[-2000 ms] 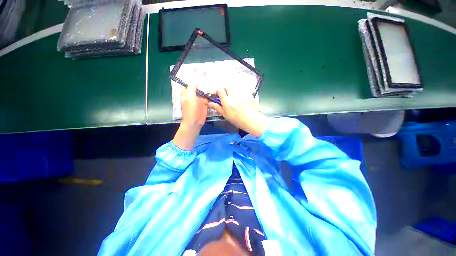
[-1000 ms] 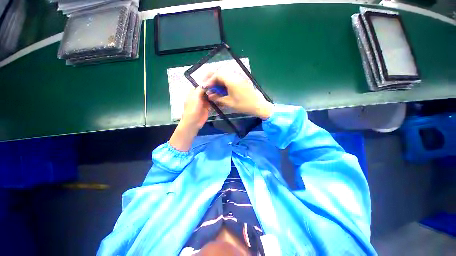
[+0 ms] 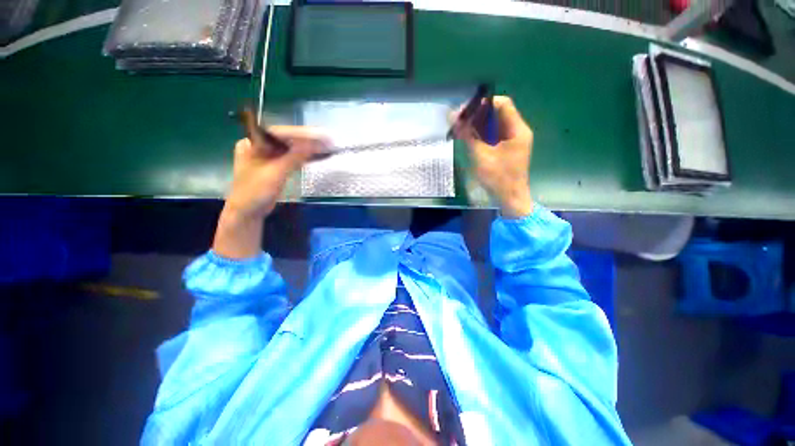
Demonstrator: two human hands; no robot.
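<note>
A touch panel (image 3: 388,145), see-through with a dark border, is held up in front of me, blurred and seen at a slant. My left hand (image 3: 261,170) grips its left end. My right hand (image 3: 499,144) grips its right end; something dark blue shows in the right palm, too blurred to make out. Below the panel a whitish dimpled bubble wrap sheet (image 3: 375,177) lies on the green bench near its front edge. A dark grey display panel (image 3: 350,39) with a black frame lies behind it.
A stack of greyish panels in bubble bags (image 3: 174,33) stands at the back left. A stack of black-framed panels (image 3: 693,118) with whitish sheets is at the right. A blue stool (image 3: 730,279) and a whitish round seat (image 3: 636,233) are beyond the bench edge at right.
My hands have moved apart from the panel's near edge to its two ends. The panel has turned from a diagonal position to lie left to right.
</note>
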